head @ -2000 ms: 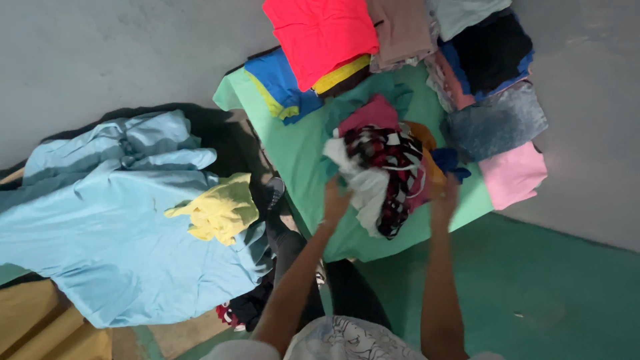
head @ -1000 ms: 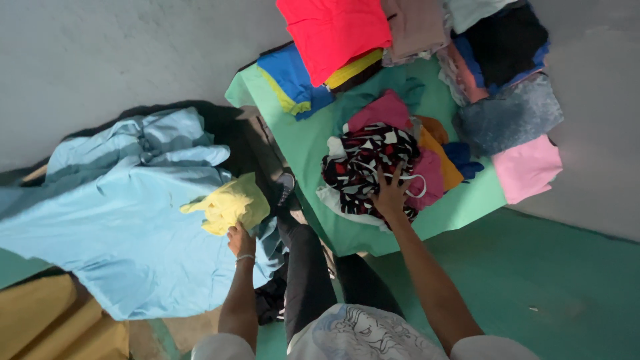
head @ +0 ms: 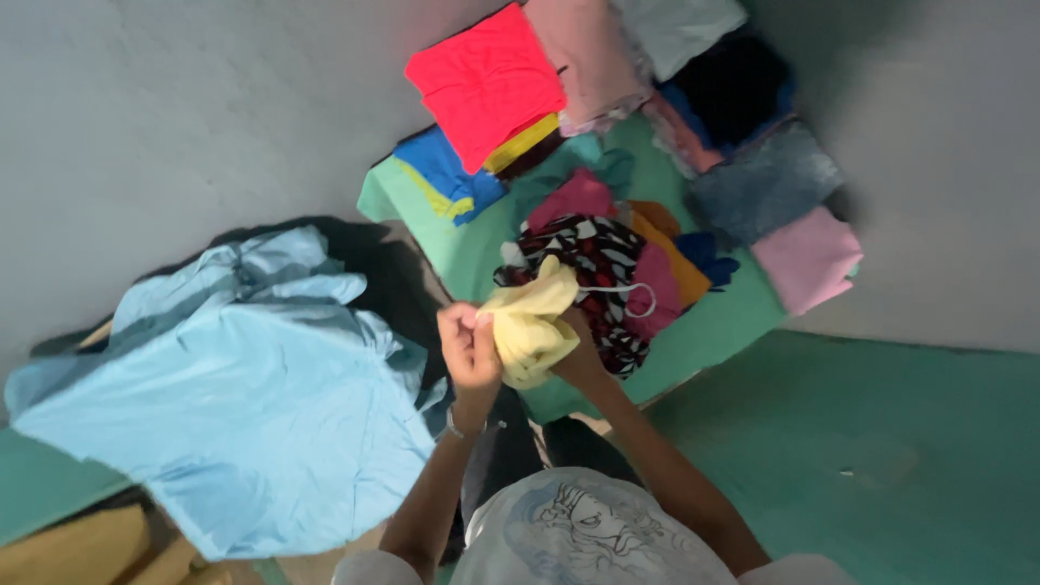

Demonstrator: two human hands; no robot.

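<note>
My left hand point(head: 473, 348) pinches the left edge of a bunched yellow cloth point(head: 532, 325), held up in front of my body. On the cloth's right side is my right hand point(head: 578, 349), its fingers largely hidden behind the fabric. Beyond and partly under the cloth in view, a loose heap lies on the green-covered surface point(head: 691, 353): a black, white and red patterned garment point(head: 601, 252) with a white cord, pink fabric point(head: 581, 197), orange fabric point(head: 686, 272) and dark blue fabric point(head: 708, 258).
Folded stacks ring the heap: a bright red garment point(head: 487, 81), a blue and yellow one point(head: 455, 175), a dusty pink one point(head: 585, 57), a black one point(head: 731, 89), a grey-blue one point(head: 768, 183) and a pink one point(head: 808, 256). At left spreads a large light blue cloth point(head: 268, 398).
The yellow cloth, earlier lying on the light blue cloth, has moved right in my left hand. My right hand has left the patterned garment and come to the yellow cloth.
</note>
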